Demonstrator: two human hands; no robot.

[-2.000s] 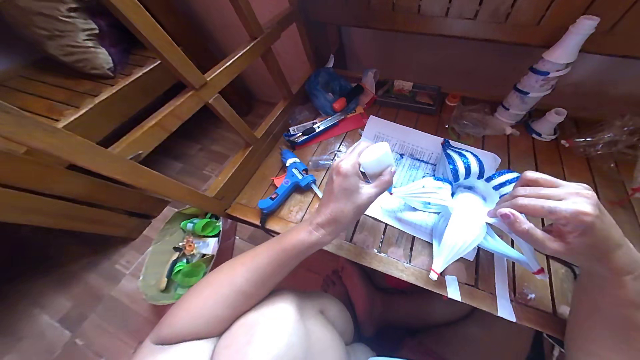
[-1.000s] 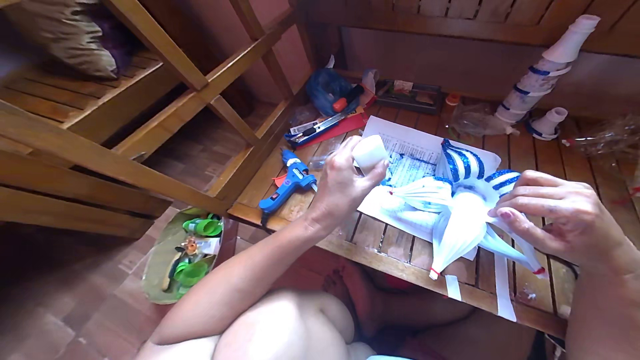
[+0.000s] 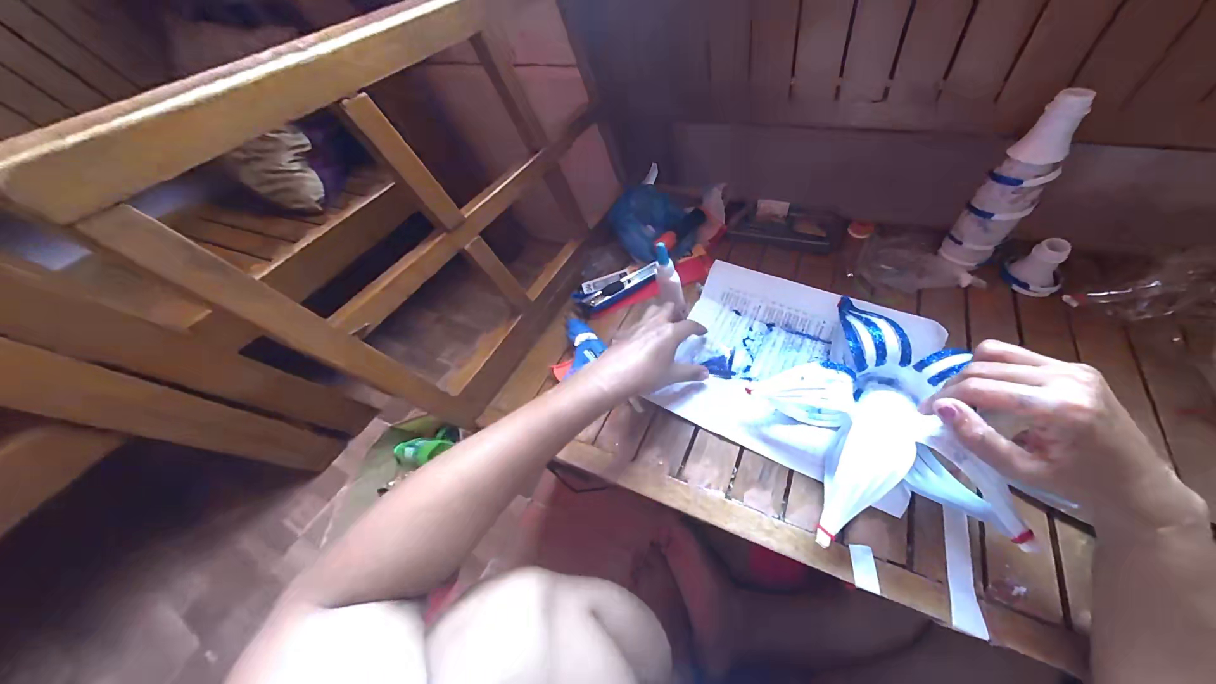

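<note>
My left hand [image 3: 660,351] is over the left side of the sheet, fingers apart and nothing gripped. Just behind its fingers is a small white bottle with a blue tip [image 3: 669,280], upright; whether they touch is unclear. My right hand [image 3: 1035,408] pinches the right side of a white flower-shaped craft [image 3: 869,442] with several pointed petals. Blue glitter stripes mark its rear petals, and red tips end some front ones. Under the craft lies a printed paper sheet [image 3: 750,285] smeared with blue glitter. A blue glue gun [image 3: 581,344] is partly hidden behind my left forearm.
The slatted wooden table [image 3: 703,456] bears paper strips [image 3: 961,570] at its front edge. At the back stand stacked white cups [image 3: 978,223], a single cup piece [image 3: 1040,266] and clear plastic [image 3: 902,261]. A red tray [image 3: 627,290] holds tools. Wooden railing [image 3: 456,228] rises at left.
My left hand has let go of the white bottle it held, which now shows upright behind the fingers. My right hand stays on the craft. The view has shifted.
</note>
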